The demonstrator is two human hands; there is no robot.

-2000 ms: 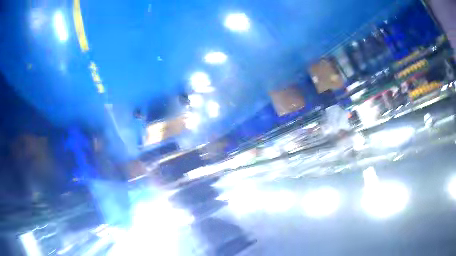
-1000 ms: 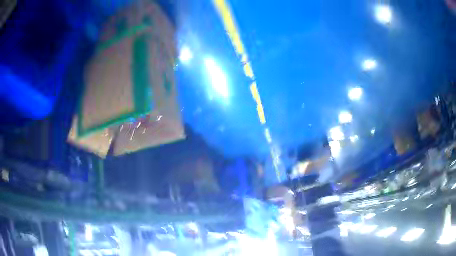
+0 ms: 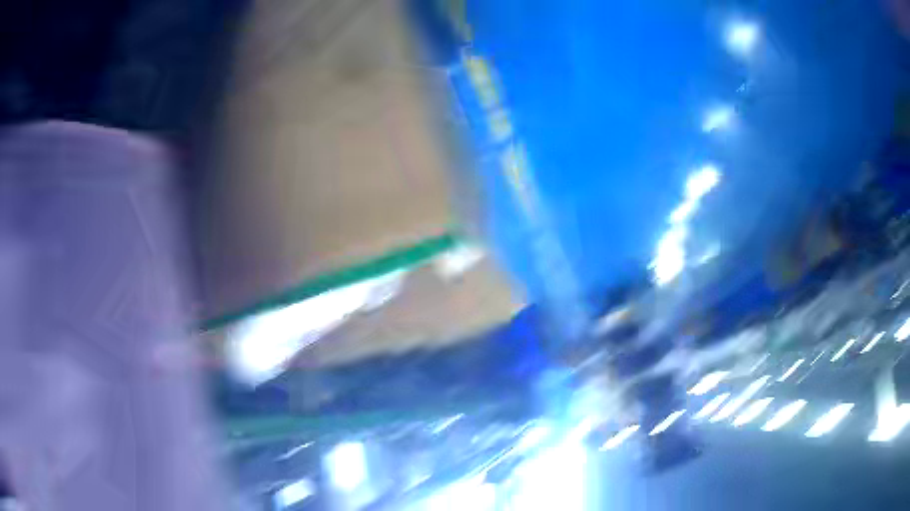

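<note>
A large brown cardboard carton [image 3: 329, 160] with a green strip along its edge fills the upper left middle of the head view, seen upside down and blurred. A pale lilac cloth [image 3: 90, 319] stands large at the left edge, beside the carton; it looks like a sleeve or coat, and I cannot tell whose it is. No hand shows clearly, and I cannot tell whether anything touches the carton.
A glossy blue floor [image 3: 609, 130] with a yellow marking line [image 3: 499, 125] and light reflections fills the upper right. Blurred goods lie along the right side. Bright ceiling lights [image 3: 785, 414] show at the bottom. A dark area is at the top left.
The carton now looks larger and closer, and has shifted right. The lilac cloth has come into view at the left. The whole view has shifted and blurred.
</note>
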